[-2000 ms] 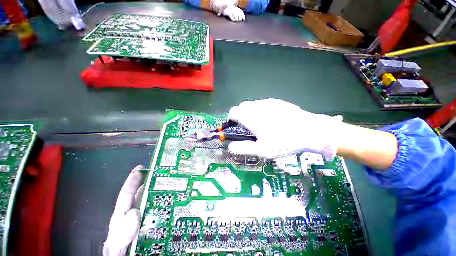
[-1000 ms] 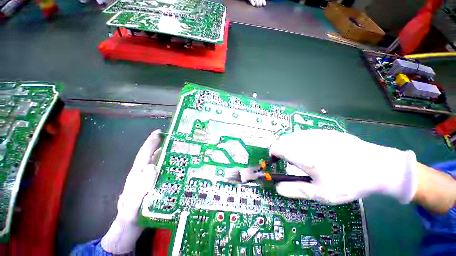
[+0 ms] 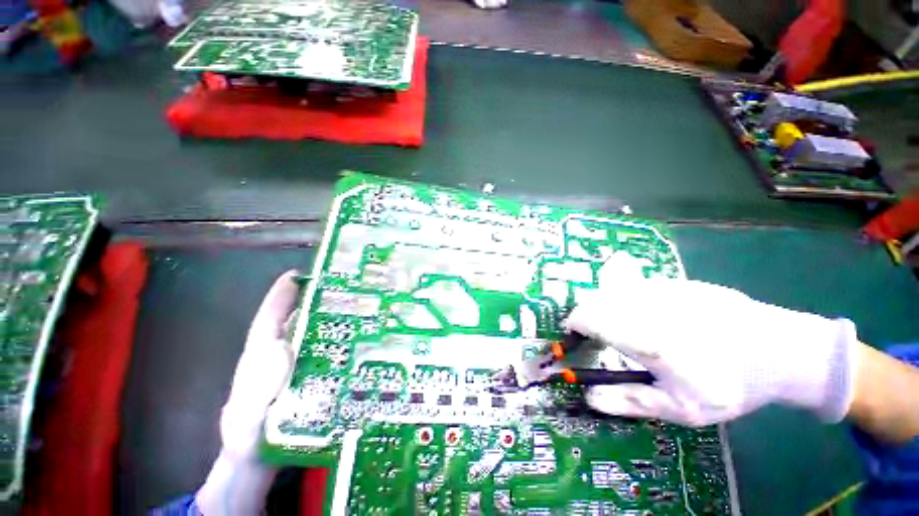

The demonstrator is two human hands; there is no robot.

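A large green circuit board (image 3: pixel 474 302) lies solder side up in front of me. My left hand (image 3: pixel 257 393), in a white glove, holds its left edge; the fingertips beneath are hidden. My right hand (image 3: pixel 695 343), also gloved in white, grips the diagonal cutters (image 3: pixel 569 368), with black handles and orange parts. Their metal jaws point left and are low over the board's middle, just above a row of small dark parts. Whether the jaws touch a lead is too blurred to tell. A bit of red pad (image 3: pixel 313 492) shows under the board's lower left.
Another board (image 3: pixel 40 292) on a red pad (image 3: pixel 106 373) is at the left edge. A third (image 3: pixel 302 45) sits on a red pad (image 3: pixel 302 116) at the back. A component-side-up board (image 3: pixel 801 141) and cardboard box (image 3: pixel 685 30) are far right. A yellow rail crosses the upper right.
My right hand with the cutters has moved from the board's far left part toward me and to the right. The lower part of the board has come into view. My left hand still holds the left edge.
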